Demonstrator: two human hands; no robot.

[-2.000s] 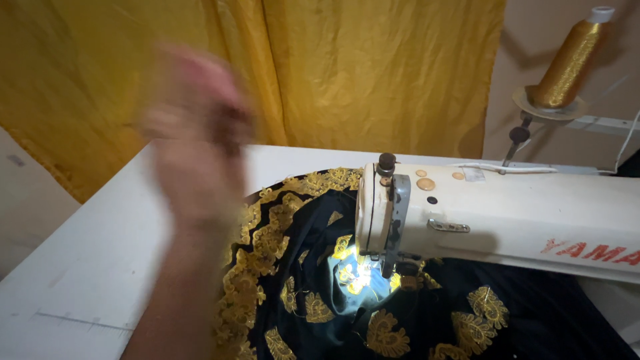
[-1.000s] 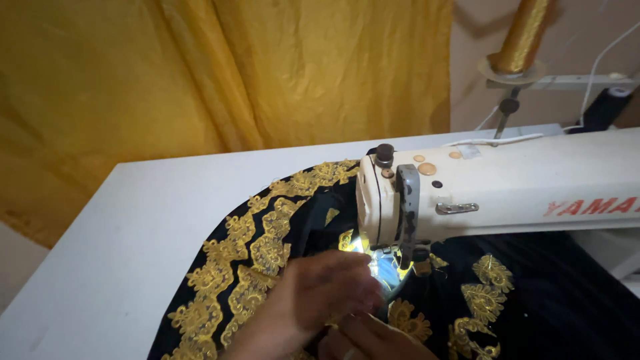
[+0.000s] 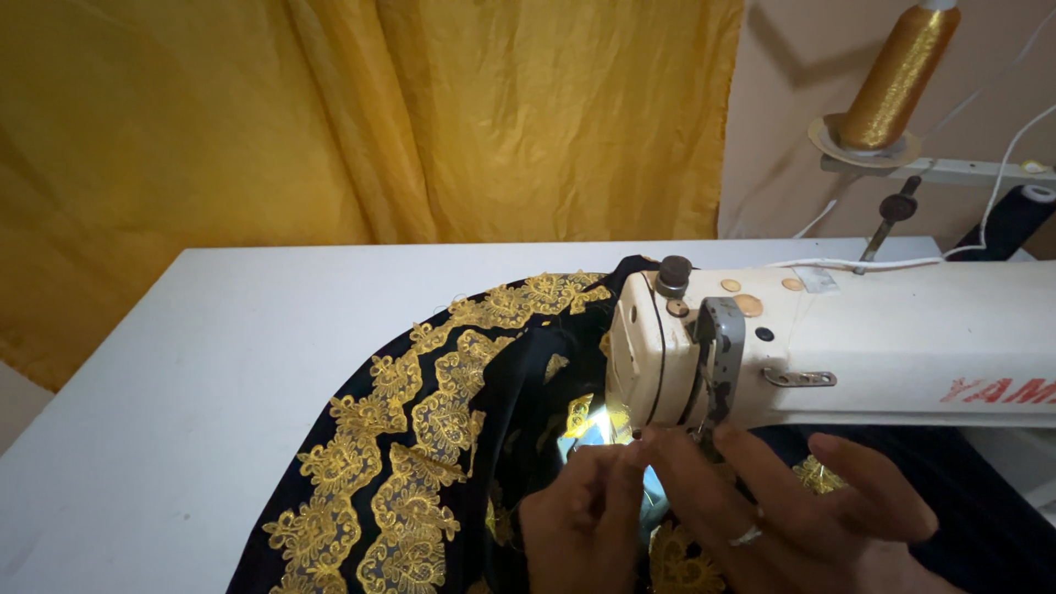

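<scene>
A white sewing machine (image 3: 891,338) with a lit needle area stands at the right. Dark fabric with gold lace appliqué (image 3: 445,421) lies beneath its head and spreads to the left. My left hand (image 3: 582,511) is just below the needle area, its thumb and forefinger pinched together; whether thread is between them is too small to tell. My right hand (image 3: 792,511), with a ring on one finger, reaches up to the needle area beside it, fingertips close to the left hand's. Its fingers are partly spread, and what the fingertips touch is hidden. The needle cannot be made out.
A cone of gold thread (image 3: 899,82) stands on a holder at the upper right, with a black thread cone (image 3: 1002,223) behind the machine. A white cord runs along the machine's top. A yellow curtain (image 3: 371,124) hangs behind the white table (image 3: 206,396).
The left hand, raised and blurred two seconds ago, came down to the needle area. Since one second ago, both hands have moved up beneath the machine head, and the right hand shows more fully.
</scene>
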